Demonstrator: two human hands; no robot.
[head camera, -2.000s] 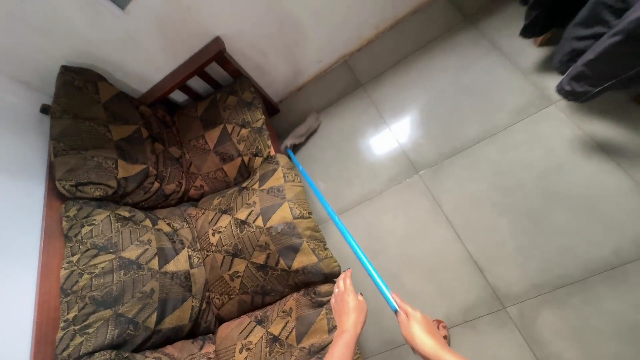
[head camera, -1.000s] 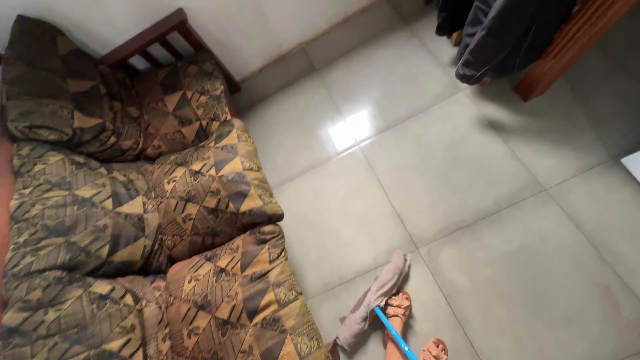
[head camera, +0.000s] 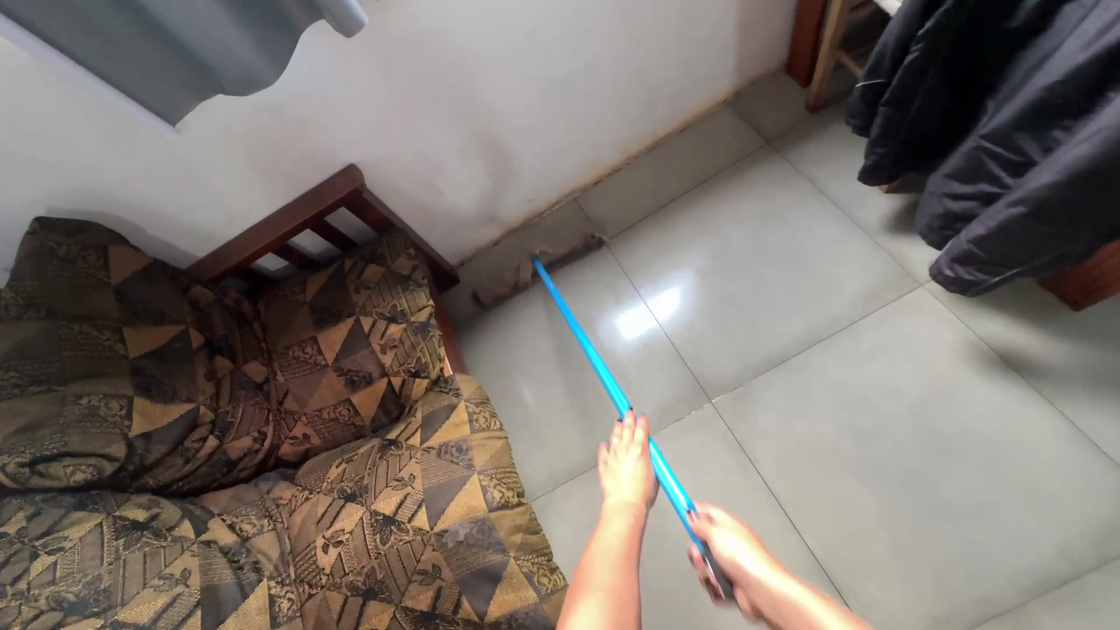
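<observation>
A blue pole (head camera: 584, 343) slants across the tiled floor, its far end on a greyish-brown cloth (head camera: 525, 278) spread along the floor by the wall, near the sofa's end. My right hand (head camera: 724, 551) grips the pole close to its dark near end. Farther up, my left hand (head camera: 628, 459) lies against the pole with its fingers extended; whether they close around it is hidden. The cloth looks blurred, and what joins it to the pole cannot be seen.
A wooden sofa frame (head camera: 289, 223) with patterned cushions (head camera: 394, 490) fills the left side. Dark garments (head camera: 1006, 131) hang at the upper right over wooden legs. A grey curtain (head camera: 219, 44) hangs at the upper left. Light reflects off the floor tiles (head camera: 814, 245).
The cloth and pole end, by the person's feet one second ago, are now out by the wall. Both hands are back in view on the pole. The view has shifted.
</observation>
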